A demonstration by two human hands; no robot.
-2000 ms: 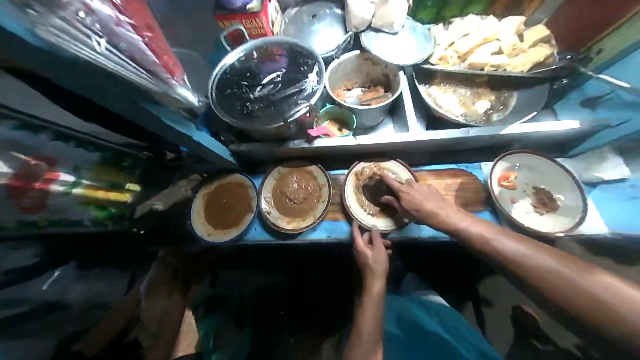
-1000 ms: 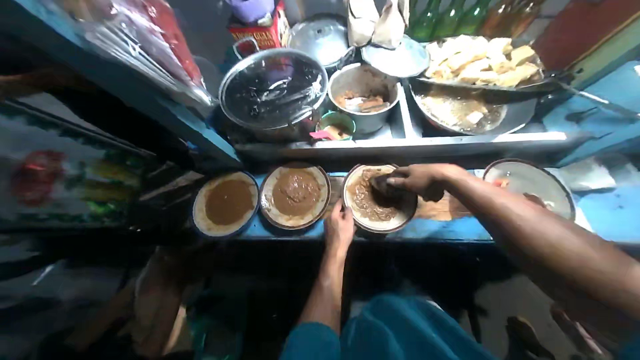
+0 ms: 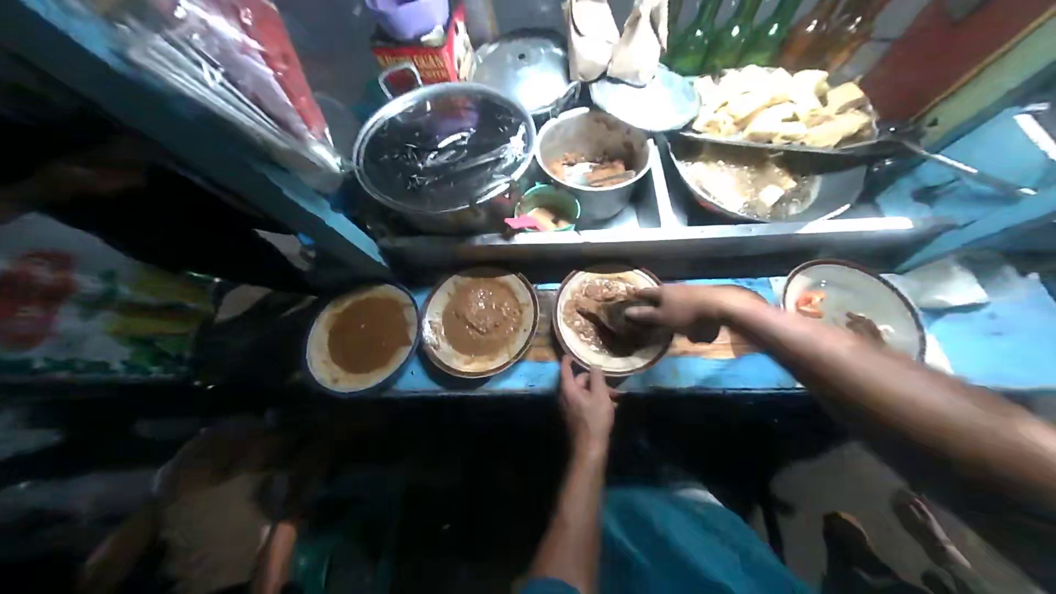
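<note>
My right hand (image 3: 672, 309) is closed around a dark pestle (image 3: 615, 320), whose head presses into brown sauce on a dark-rimmed plate (image 3: 635, 364). At that plate's near rim, the fingers of my left hand (image 3: 587, 396) grip the edge. Left of it stands a second plate (image 3: 431, 326) with thick, lumpy brown sauce, and beyond that a third plate (image 3: 318, 355) with smoother brown sauce. To the right, partly behind my right forearm, a pale plate (image 3: 899, 313) carries an orange-red piece (image 3: 810, 303) and some dark bits (image 3: 865, 327).
Behind a metal ledge (image 3: 701, 235) stand a lidded pot (image 3: 445, 148), an open pot (image 3: 594, 157), a green cup (image 3: 549, 202) and a wok of oil (image 3: 751, 186). Fried pieces (image 3: 784, 107) are heaped above the wok. A plastic bag (image 3: 945, 285) lies right. A seated person (image 3: 214, 520) is at lower left.
My right hand has moved about within the same plate, from its far side toward its near right part. My left hand has shifted from the plate's left edge to its near rim.
</note>
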